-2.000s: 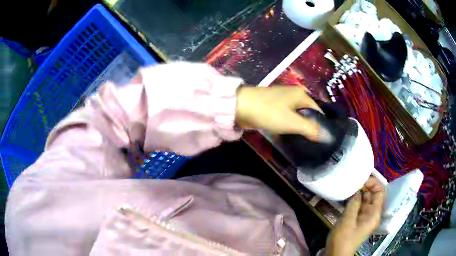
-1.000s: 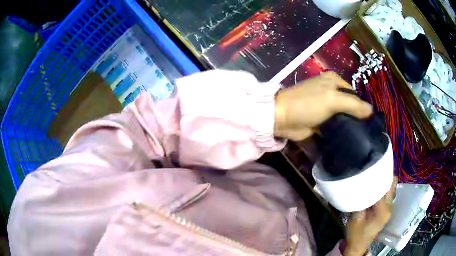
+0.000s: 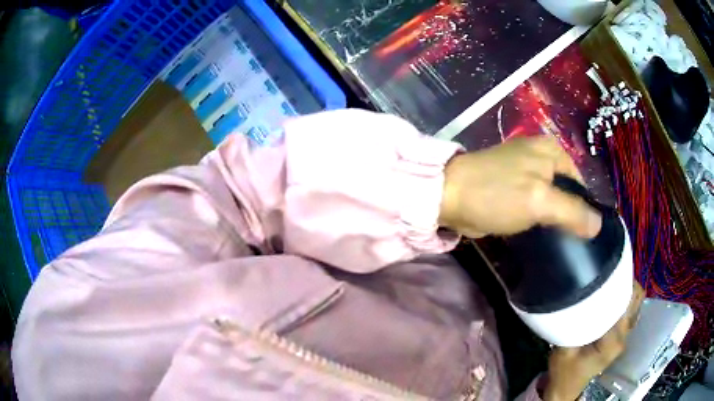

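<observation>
My left hand [image 3: 517,188] reaches in from the left and grips the rim of a glossy black inner shell [image 3: 560,270]. The shell sits in the open end of a white round housing [image 3: 591,317], tilted towards me. Some left fingers are hidden by the hand or shell. My right hand [image 3: 591,356] holds the housing from below at the lower right, its fingers partly hidden. A white base plate [image 3: 654,333] shows just right of that hand; its joint to the housing is hidden.
A wire bundle [image 3: 646,188] with white plugs lies beyond the housing. A carton [image 3: 677,176] of white parts holds another black shell [image 3: 677,98]. A white round piece [image 3: 575,8] is cut by the top edge. A blue crate [image 3: 59,117] stands at left; a white strip [image 3: 509,82] crosses the bench.
The black shell sits lower and more evenly in the white housing, with its smooth side showing. Both hands and the housing appear further right and lower as the view has shifted.
</observation>
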